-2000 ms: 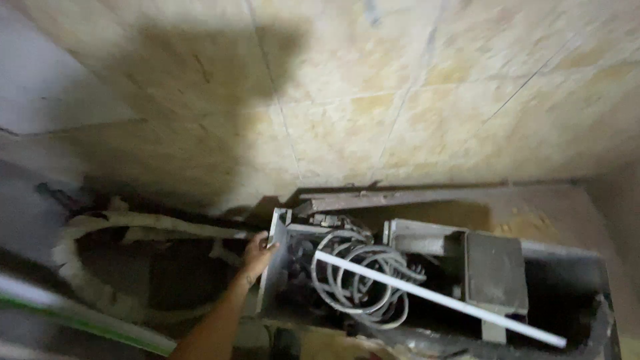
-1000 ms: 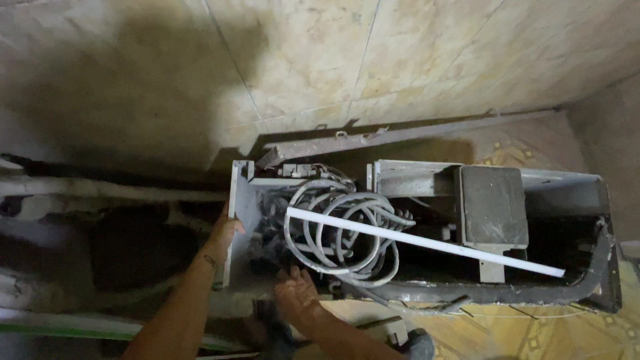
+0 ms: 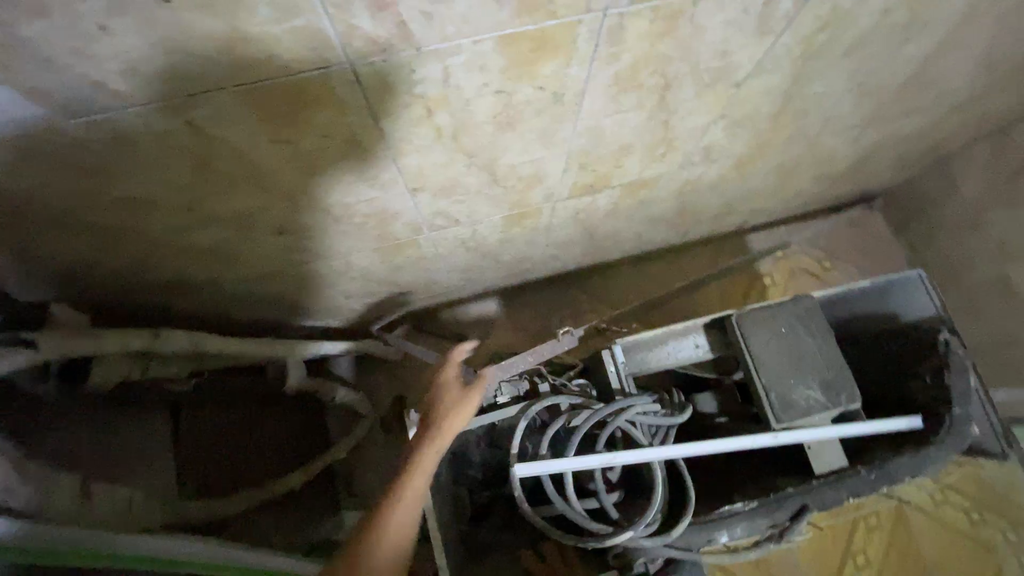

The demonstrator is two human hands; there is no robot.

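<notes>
My left hand reaches up from the bottom edge to the near end of a thin metal bar. Its fingers are blurred, and whether they grip the bar or only touch it cannot be told. Just right of the forearm is an open metal housing, with a coil of grey cable in its left part. A white plastic strip lies across the coil and housing. A dusty grey box sits over the right part. A dim shape low in the housing may be my right hand.
Behind the housing rises a stone-like tiled wall. At the left runs a pale wrapped pipe, bending round a dark area. A green-edged strip crosses the lower left. Patterned yellow floor tiles show at the lower right.
My left hand has left the housing's left end panel, where both earlier frames show it, and is at the metal bar behind. My right hand, plain near the coil one second ago, is now hardly visible.
</notes>
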